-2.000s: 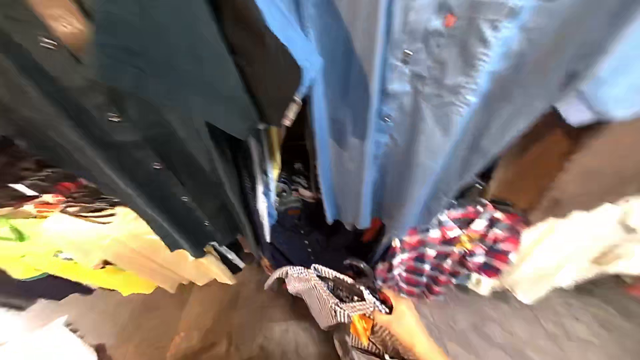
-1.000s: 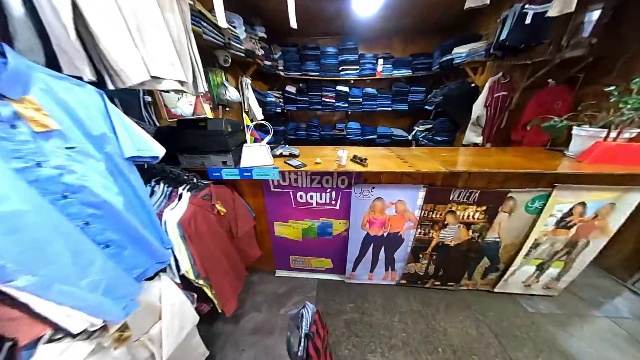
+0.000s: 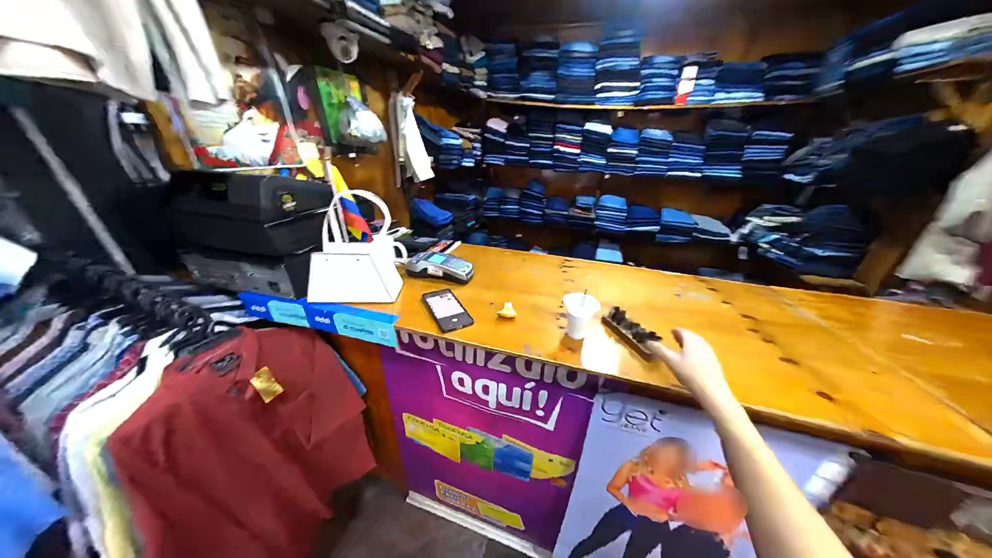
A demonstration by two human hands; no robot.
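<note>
My right hand (image 3: 690, 358) reaches over the front edge of the wooden counter, its thumb raised apart from the fingers. The fingertips are at the near end of a brush (image 3: 632, 333) with a wooden back and dark bristles, which lies bristles up; whether they touch it is not clear. Just left of the brush stands a white cup (image 3: 580, 314) with a thin stick in it. Further left lie a small yellow object (image 3: 506, 311), a smartphone (image 3: 447, 310) and a card payment terminal (image 3: 439, 266). My left hand is out of view.
A white handbag (image 3: 355, 271) stands at the left end of the wooden counter (image 3: 876, 364), beside black equipment (image 3: 248, 213). Red shirts (image 3: 248, 418) hang on a rack at the left. Posters cover the counter front. Folded jeans (image 3: 616, 147) fill the shelves behind.
The view has swung from hanging shirts to the counter and come closer to it. My right hand held striped cloth two seconds ago; now it is over the counter by the brush, without that cloth.
</note>
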